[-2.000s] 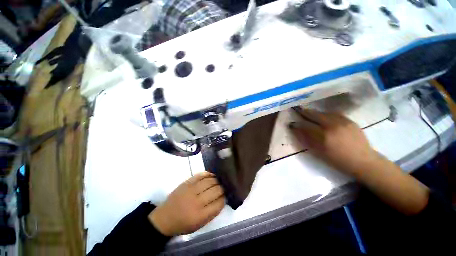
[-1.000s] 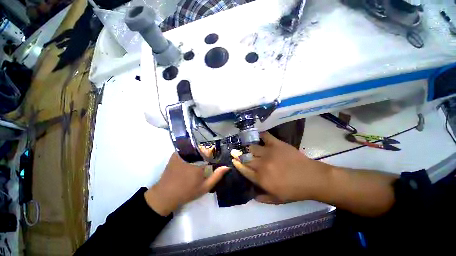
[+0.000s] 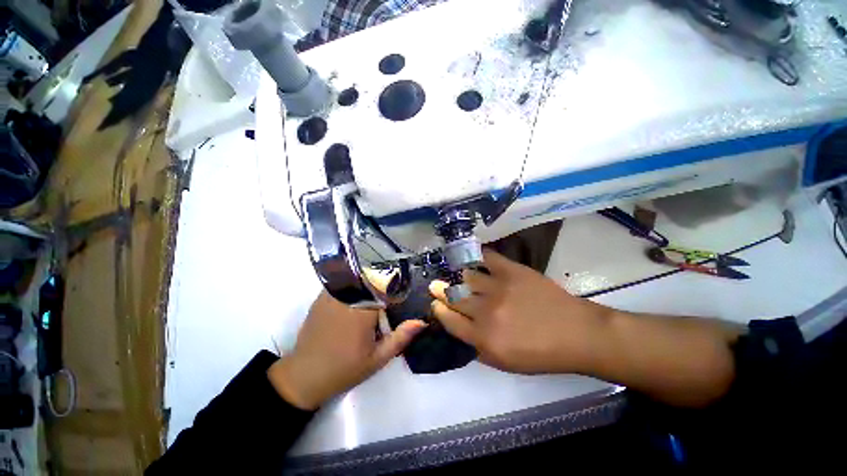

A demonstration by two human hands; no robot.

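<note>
A dark brown and black cloth piece point(image 3: 438, 351) lies under the needle area of the white sewing machine point(image 3: 446, 139). My left hand point(image 3: 336, 346) is at the left of the needle area, thumb on the cloth and fingertips partly hidden behind the shiny curved guard point(image 3: 332, 246). My right hand point(image 3: 520, 311) is at the right of the needle area, its fingertips pressing the cloth close to the presser foot. The needle and presser foot are mostly hidden by the machine head and fingers.
Snips with red and green handles point(image 3: 697, 260) lie under the machine arm, beside a dark thin tool point(image 3: 631, 226). Taped brown cardboard point(image 3: 111, 270) is at the left. Checked cloth point(image 3: 358, 19) shows behind the machine. The ruler-marked table edge point(image 3: 464, 435) is in front.
My right hand has come from under the machine arm, where the snips now show, to the cloth at the needle. My left hand has moved up beside the guard. The cloth's front end sits slightly further in.
</note>
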